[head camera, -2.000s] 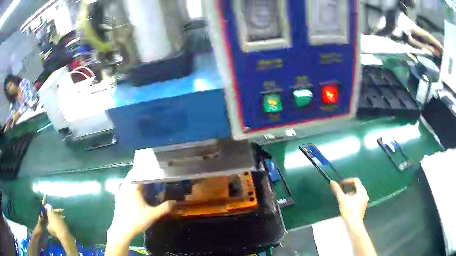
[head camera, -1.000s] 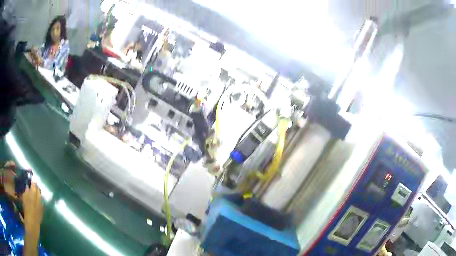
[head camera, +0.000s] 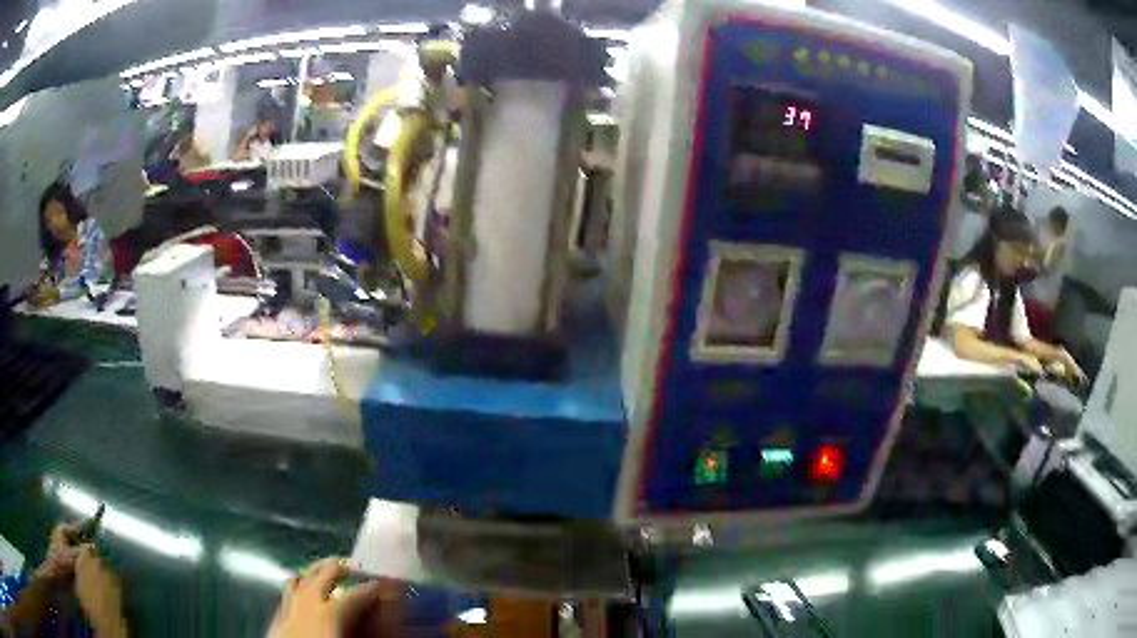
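The light-blue press head guard (head camera: 493, 442) stands in front of me, with the silver platen (head camera: 521, 555) below it. A small part of the orange jig (head camera: 493, 616) shows under the platen, cut off by the bottom edge. My left hand (head camera: 327, 604) is at the jig's left side, blurred and cut off by the bottom edge; whether it holds anything is hidden. My right hand is out of the picture. A dark phone frame (head camera: 786, 606) lies on the green belt right of the press.
The control box (head camera: 798, 274) with red digits and lit buttons stands right of the press. Another person's hands (head camera: 81, 567) are at lower left. A white machine (head camera: 249, 361) stands behind the belt. People sit at left and right. White material (head camera: 1072, 604) lies at lower right.
The view has swung back from the tilted upward look to the press front. My left hand is in view again at the bottom. My right hand, seen two seconds ago at a frame, is gone.
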